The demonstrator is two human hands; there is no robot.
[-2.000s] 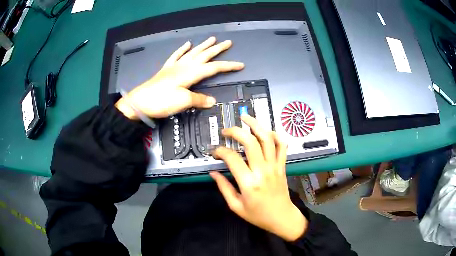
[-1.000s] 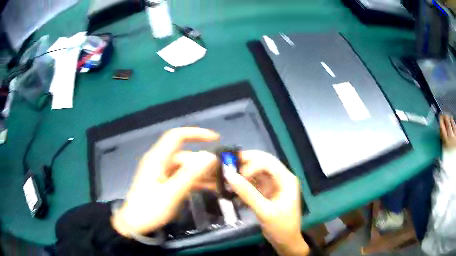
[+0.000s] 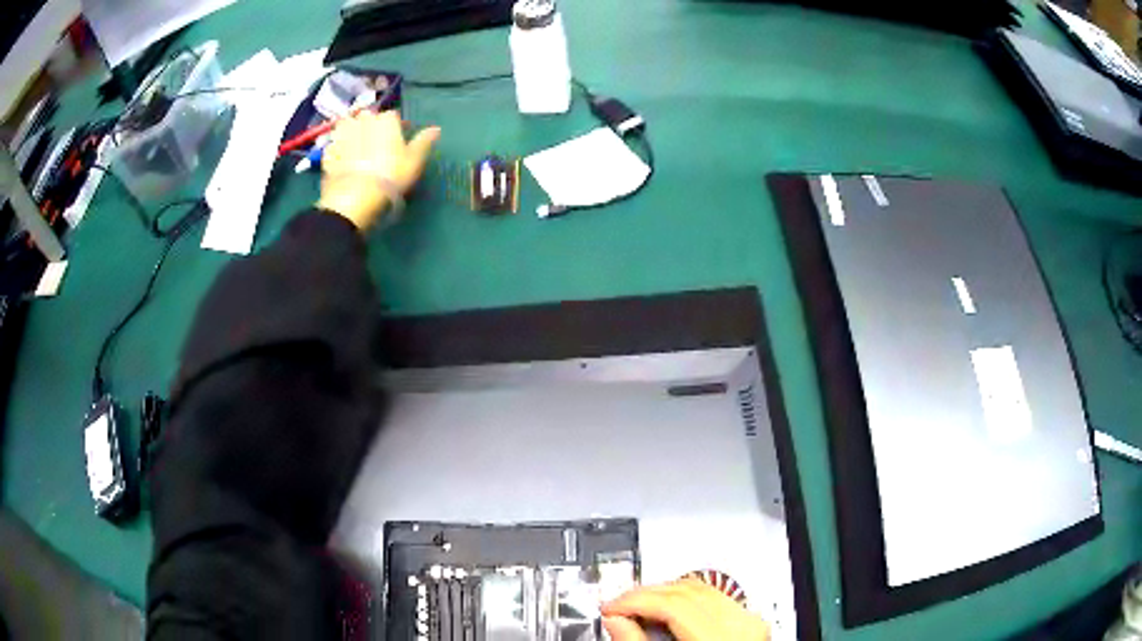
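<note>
The grey laptop (image 3: 564, 438) lies underside up on a black foam mat (image 3: 576, 324). Its dark compartment (image 3: 476, 545) is open, cut off by the bottom edge. My right hand (image 3: 686, 614) is at the compartment's right side, fingertips bent inward, partly out of the picture; whether it grips anything is unclear. My left hand (image 3: 370, 160) reaches to the dark holder (image 3: 386, 90) at the upper left, beside a red stick (image 3: 307, 137). Its fingertips are hidden, so its grip is unclear. A small dark part with brown-gold edges (image 3: 495, 184) lies on the bench.
A closed grey laptop (image 3: 952, 363) lies on black foam to the right. A white bottle (image 3: 540, 63), white paper (image 3: 589, 168) and cable plug (image 3: 617, 115) are at the back. A clear plastic box (image 3: 167, 138) is upper left. A black power adapter (image 3: 108, 457) lies left.
The small blue-marked module is no longer between my raised hands. My left hand has moved forward to the holder, my right down to the compartment. The view has shifted toward the back of the bench.
</note>
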